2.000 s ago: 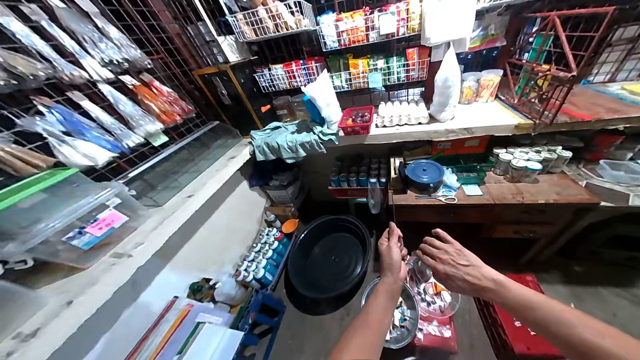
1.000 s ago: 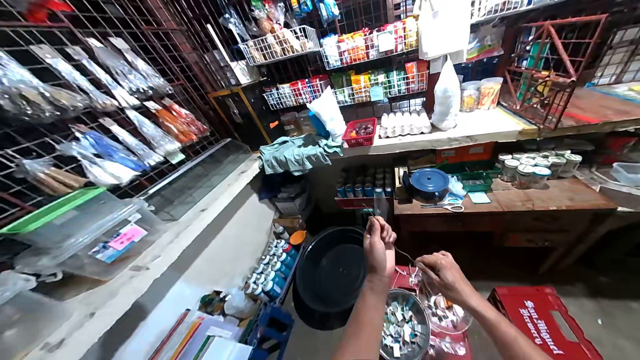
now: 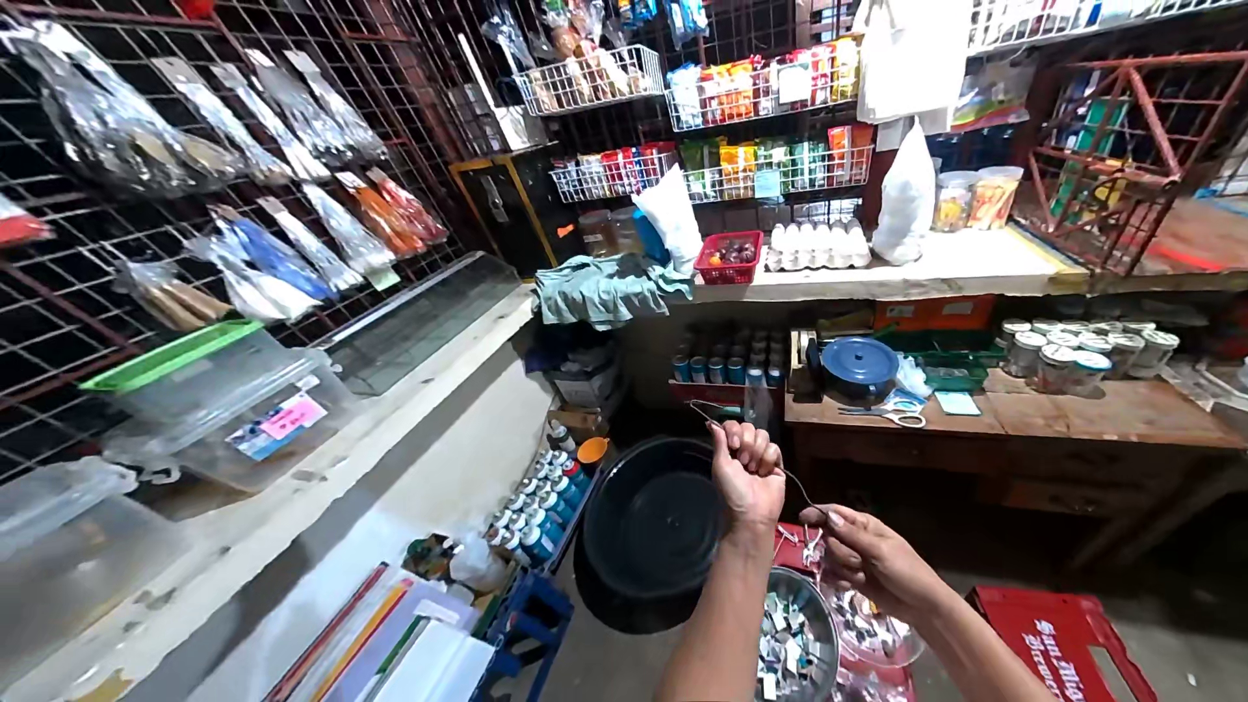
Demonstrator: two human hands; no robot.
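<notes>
My left hand (image 3: 749, 478) is raised in the middle of the view, closed around a thin bent wire (image 3: 801, 487) whose looped end sticks out up and to the left. My right hand (image 3: 863, 551), lower and to the right, pinches the other end between thumb and fingers. Beneath the hands, a metal bowl (image 3: 827, 624) holds many small pale and green pieces. Beside it, partly covered by my right hand, a clear plastic container (image 3: 907, 651) holds more small pieces. Both rest on something red.
A black plastic basin (image 3: 653, 517) lies left of my left forearm, near bottles (image 3: 536, 526) with white caps. Behind are a wooden desk (image 3: 1014, 419) with scissors (image 3: 892, 416), a blue lidded pot (image 3: 858, 366) and jars. A red crate (image 3: 1063, 643) stands at lower right.
Two seconds ago the hands were close together; now they are farther apart, with the wire showing between them. The bowl of small pieces shows more plainly than at first.
</notes>
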